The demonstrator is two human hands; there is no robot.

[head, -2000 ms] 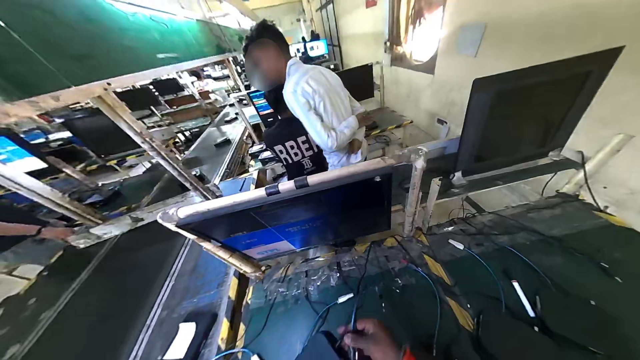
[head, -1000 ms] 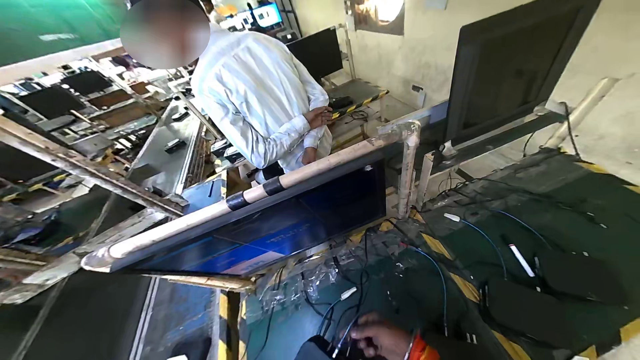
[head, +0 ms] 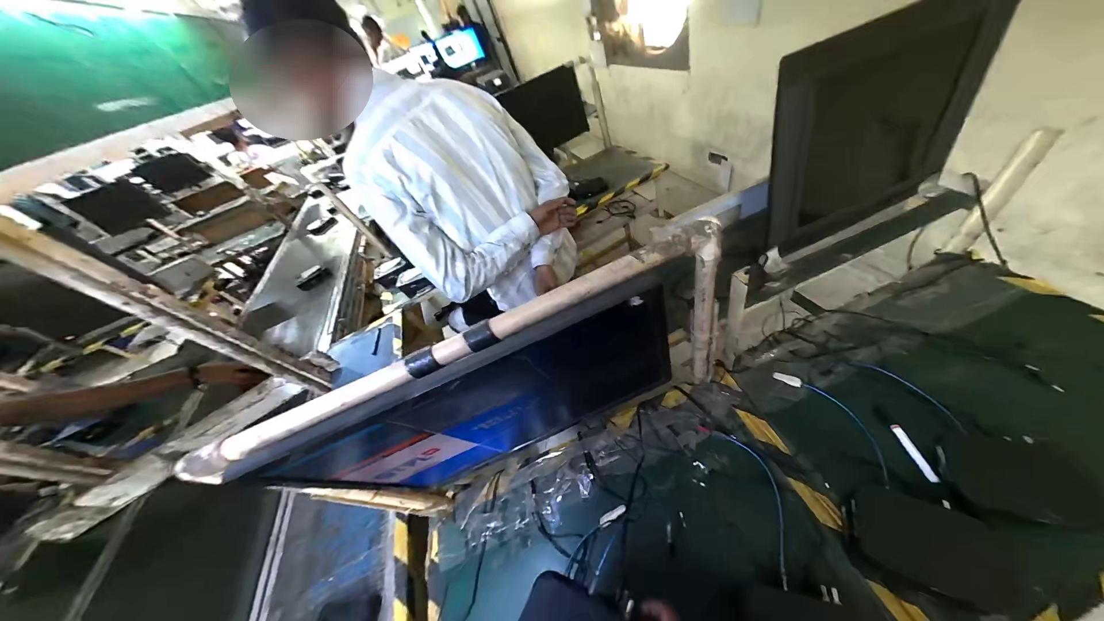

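Only a small, blurred part of my right hand (head: 657,611) shows at the bottom edge, beside a black device (head: 561,597); its grip is hidden. My left hand is out of view. Blue and black cables run by the device, one with a white connector (head: 612,516). Beyond them, a monitor (head: 517,388) with a lit blue, white and red picture leans in a pipe frame (head: 552,302). Crumpled clear plastic (head: 552,492) lies along its foot. Further right on the green mat are dark flat devices (head: 927,539), a white stick-like item (head: 914,453) and another blue cable (head: 849,414).
A person in a pale striped shirt (head: 448,172) stands behind the frame, hands at the waist. A large dark screen (head: 880,129) stands at the right by the wall. Yellow-black tape (head: 811,500) crosses the mat. A brown arm-like shape (head: 103,397) reaches in at the left.
My right hand, seen at the cables near the device before, has mostly dropped out of the bottom of the view. The person beyond the frame appears further left and larger than two seconds ago.
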